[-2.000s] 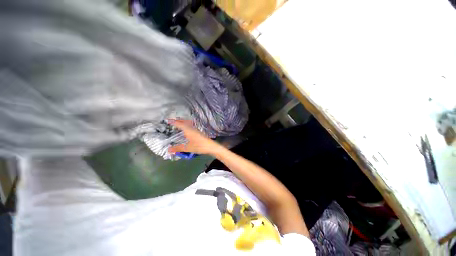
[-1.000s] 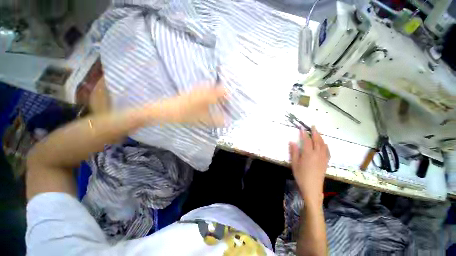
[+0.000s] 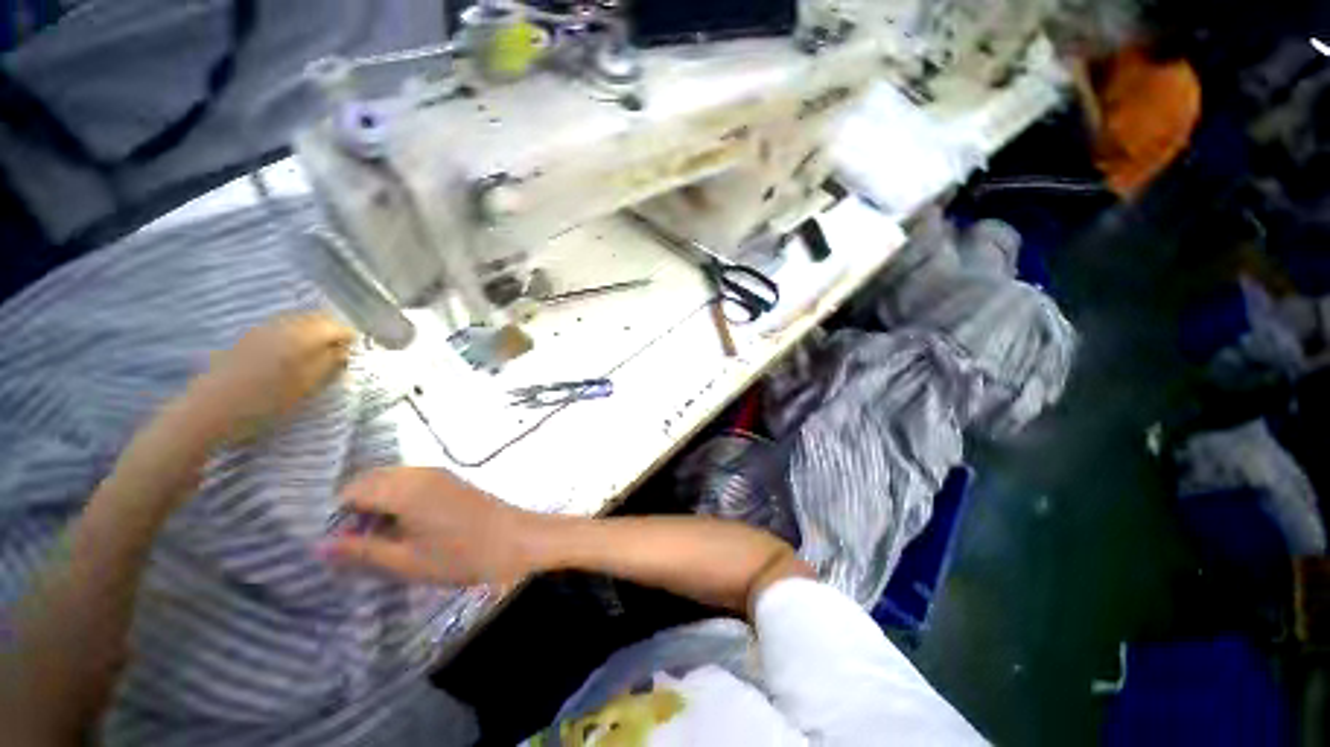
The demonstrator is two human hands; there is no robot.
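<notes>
The striped garment piece (image 3: pixel 248 540) covers the left of the machine table and hangs over its front edge. My left hand (image 3: pixel 299 358) is on the cloth beside the machine head, its fingers bent onto the fabric. My right hand (image 3: pixel 416 528) pinches the cloth nearer the table's front edge; its fingertips are blurred. The sewing machine (image 3: pixel 584 153) stands behind, with its presser foot area (image 3: pixel 474 343) to the right of my left hand. The thread snips (image 3: pixel 562 393) lie on the bed, not held.
Shears (image 3: pixel 741 292), an orange-brown handled tool (image 3: pixel 724 327) and a small black object (image 3: pixel 804 240) lie to the right. A thin dark rod (image 3: pixel 595 291) lies behind the snips. Striped cloth (image 3: pixel 883 438) heaps over a blue container (image 3: pixel 934 547) below the table edge.
The view has swung to the right. My right hand has left the snips and moved left onto the cloth. My left hand has moved towards the machine head.
</notes>
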